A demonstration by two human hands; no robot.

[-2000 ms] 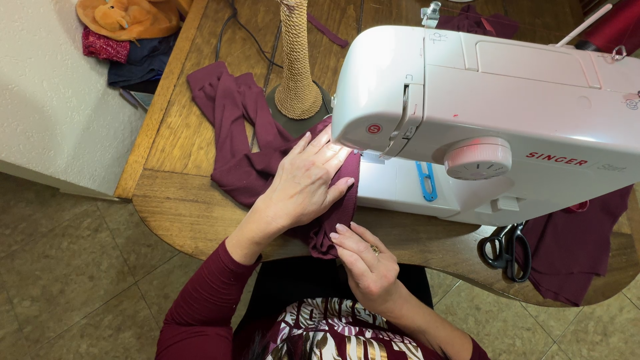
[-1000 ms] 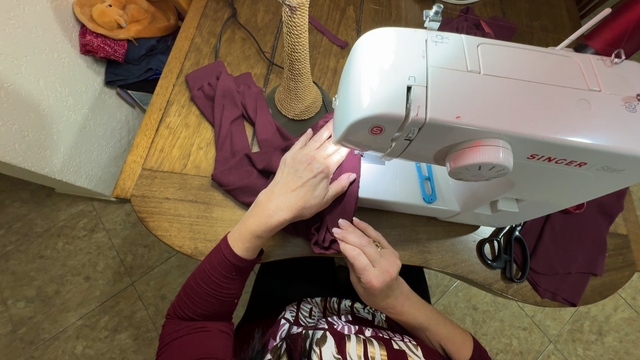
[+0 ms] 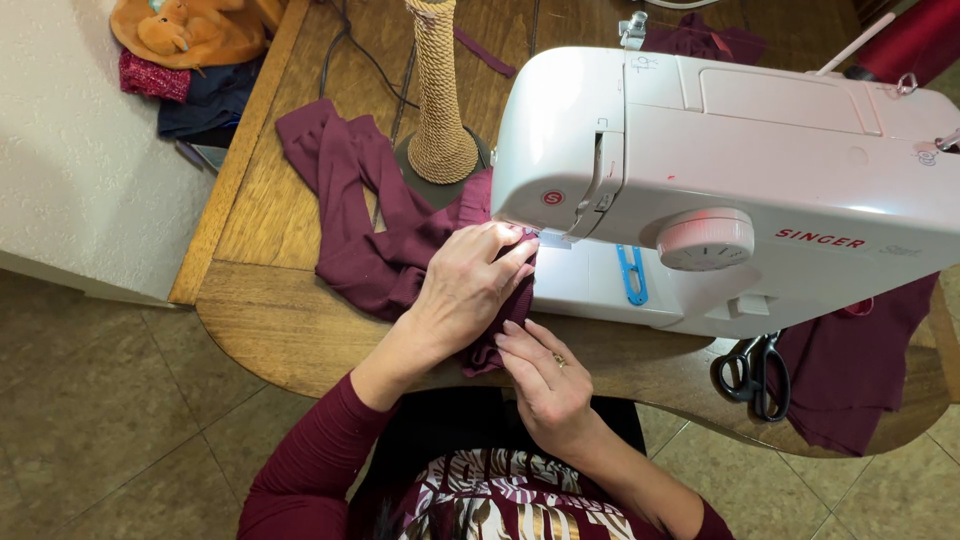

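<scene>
A white Singer sewing machine (image 3: 720,165) stands on the wooden table, its lamp lit. Maroon knit fabric (image 3: 352,225) lies left of it, one edge running under the machine's head by the presser foot. My left hand (image 3: 469,281) rests on this fabric, thumb and index finger pinching it close to the needle area, which the head partly hides. Nearer the table's front edge, my right hand (image 3: 547,375) holds the fabric's lower edge between its fingertips and thumb. A blue slotted plastic piece (image 3: 632,275) lies on the machine's bed.
Black-handled scissors (image 3: 752,375) and more maroon fabric (image 3: 847,367) lie at the right front. A rope-wrapped post (image 3: 441,97) stands behind the fabric, near a black cord (image 3: 367,56). An orange plush item (image 3: 199,30) sits on folded clothes at the upper left.
My left hand's fingers have drawn together from lying flatter on the fabric into a pinch near the presser foot. My right hand has stayed almost in place.
</scene>
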